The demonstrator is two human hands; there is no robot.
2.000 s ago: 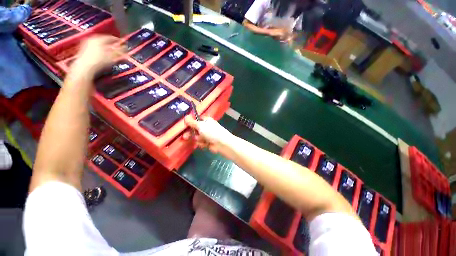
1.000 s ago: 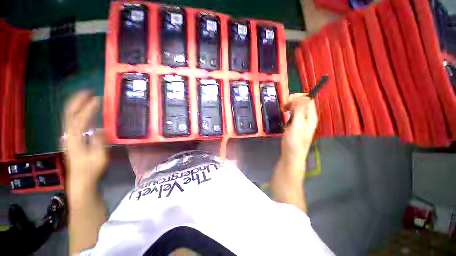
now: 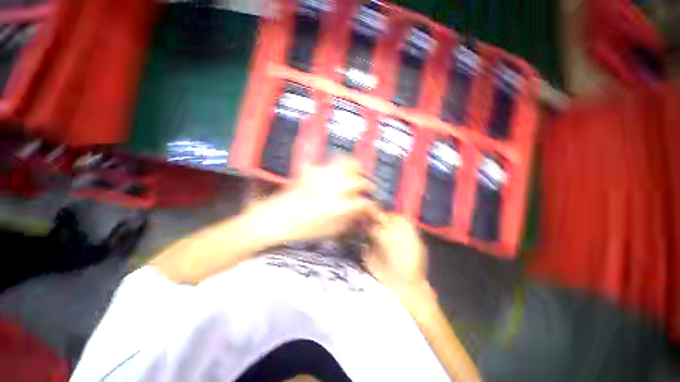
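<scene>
A red foam tray (image 3: 407, 113) lies on the bench in front of me, with black phone bodies (image 3: 439, 195) in two rows of pockets. White labels show on them. My left hand (image 3: 330, 195) is at the tray's near edge, over the lower row. My right hand (image 3: 397, 246) is close beside it, just below that edge. The frame is blurred, and I cannot tell whether either hand holds anything. The tweezers cannot be made out.
Stacked red trays (image 3: 608, 201) stand at the right, and more red trays (image 3: 93, 71) at the left. A shiny clear sheet (image 3: 197, 153) lies on the green bench (image 3: 195, 97) left of the tray. Lower trays (image 3: 115, 183) with phones sit below bench height.
Both hands have come together at the tray's near edge, from its left and right sides. The view has shifted and tilted. The dark tool seen in my right hand no longer shows clearly.
</scene>
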